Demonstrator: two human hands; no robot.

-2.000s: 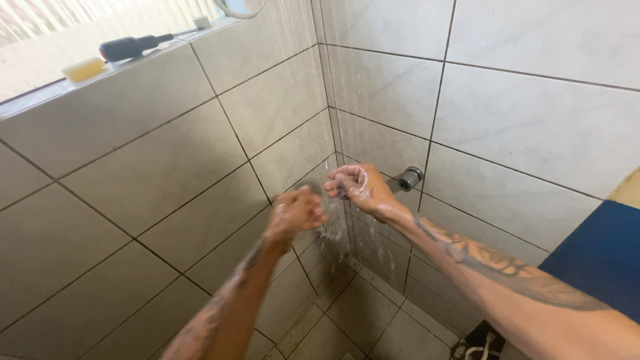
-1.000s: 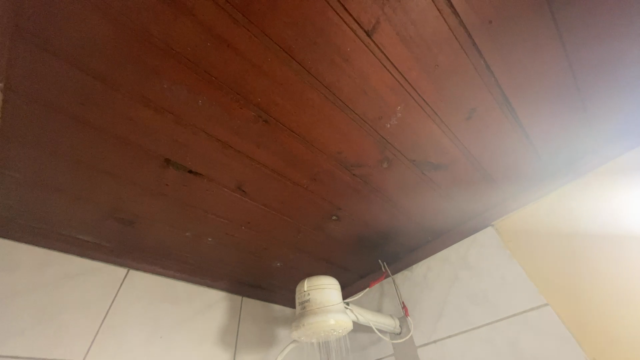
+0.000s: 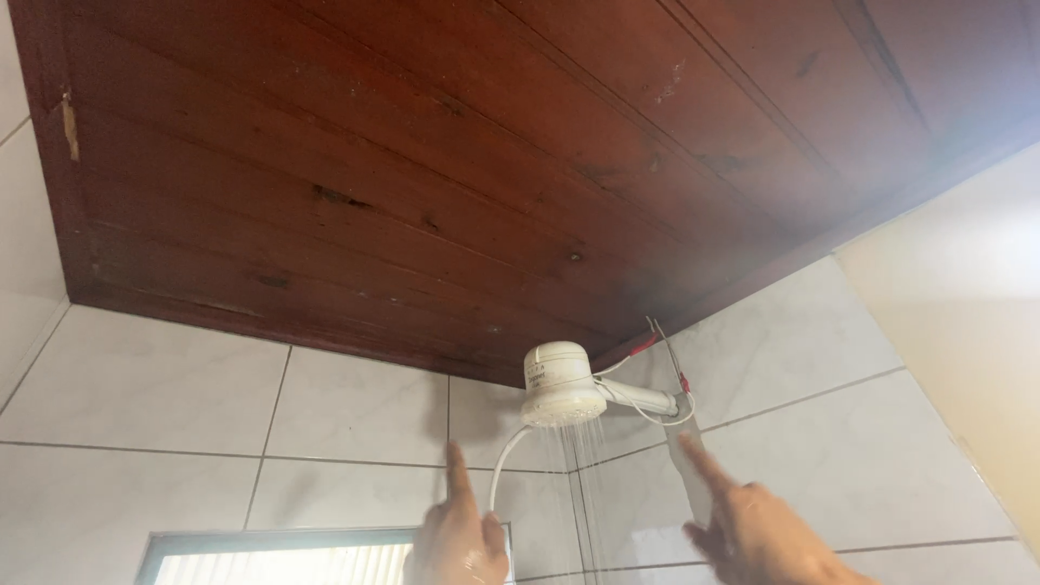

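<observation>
A white electric shower head point(image 3: 562, 386) hangs from a white pipe arm on the tiled wall, and thin streams of water fall from it. Below and left of it, my left hand point(image 3: 463, 528) is raised with the index finger extended upward, holding nothing. My right hand point(image 3: 747, 520) is lower right of the shower head, its index finger pointing up and left towards the pipe's wall end. Neither hand touches the shower head. White wires with red-taped joints point(image 3: 644, 344) run from the shower head to the wall near the ceiling. A white hose point(image 3: 500, 467) curves down behind my left hand.
Overhead is a reddish-brown wooden plank ceiling point(image 3: 406, 187) with dark marks. Pale tiled walls point(image 3: 349, 414) meet in a corner behind the water. A window point(image 3: 284, 565) is at the lower left, and a cream wall point(image 3: 967, 325) stands at right.
The view has swung up from the lower wall to the ceiling. My hands, close together under the water two seconds ago and out of view one second ago, are now raised and apart.
</observation>
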